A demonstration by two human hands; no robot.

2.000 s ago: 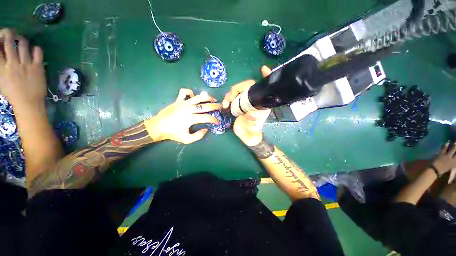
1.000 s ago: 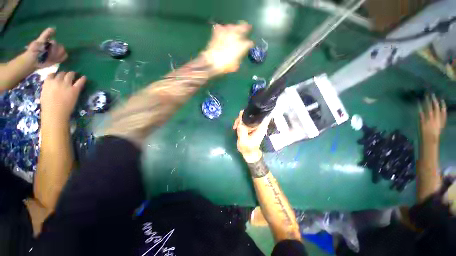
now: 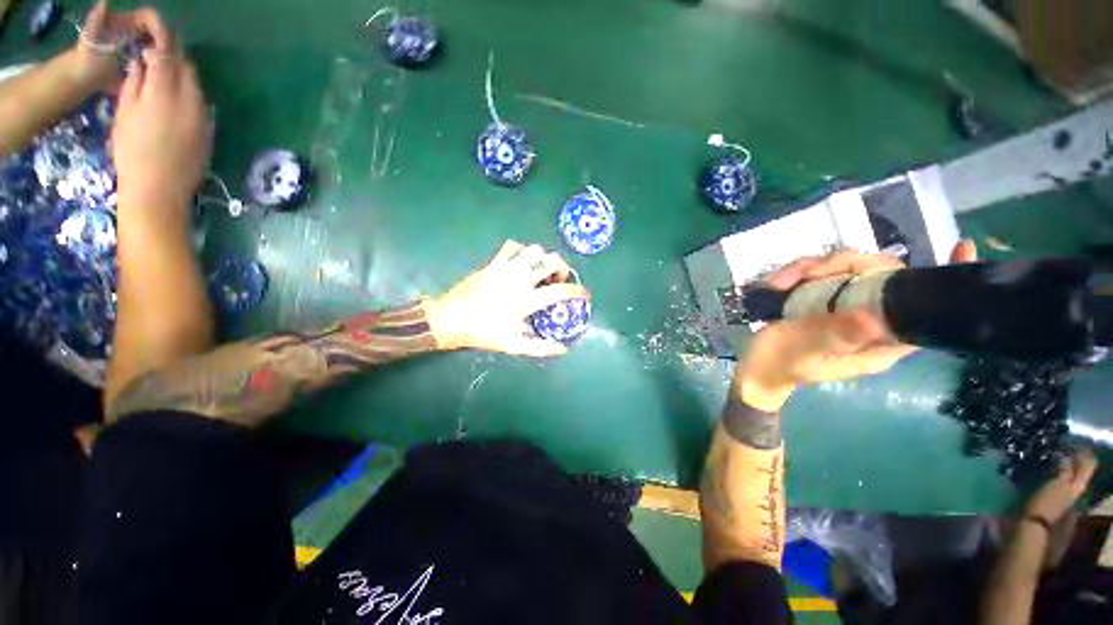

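Observation:
My left hand [image 3: 513,299] holds a round blue-and-white patterned unit [image 3: 561,317] on the green bench, with fingers around its left side. My right hand [image 3: 830,324] grips a thick black electric screwdriver [image 3: 989,308] by its light-coloured front part. The screwdriver lies nearly level, its dark nose pointing left over the white-grey screw feeder [image 3: 781,238]. The bit tip is hard to make out. More patterned units with cords lie beyond my left hand, one close by [image 3: 587,221] and another farther left [image 3: 504,154].
A corded unit [image 3: 729,183] lies behind the feeder. A heap of black parts [image 3: 1007,409] is at right, with another person's hand [image 3: 1062,488] beside it. A neighbour's arms [image 3: 165,244] and a bulk pile [image 3: 61,232] are at left. A grey rail [image 3: 1037,159] is upper right.
My left hand has come back from the far side of the bench and now holds a unit. My right hand has moved right and tilted the screwdriver level over the feeder.

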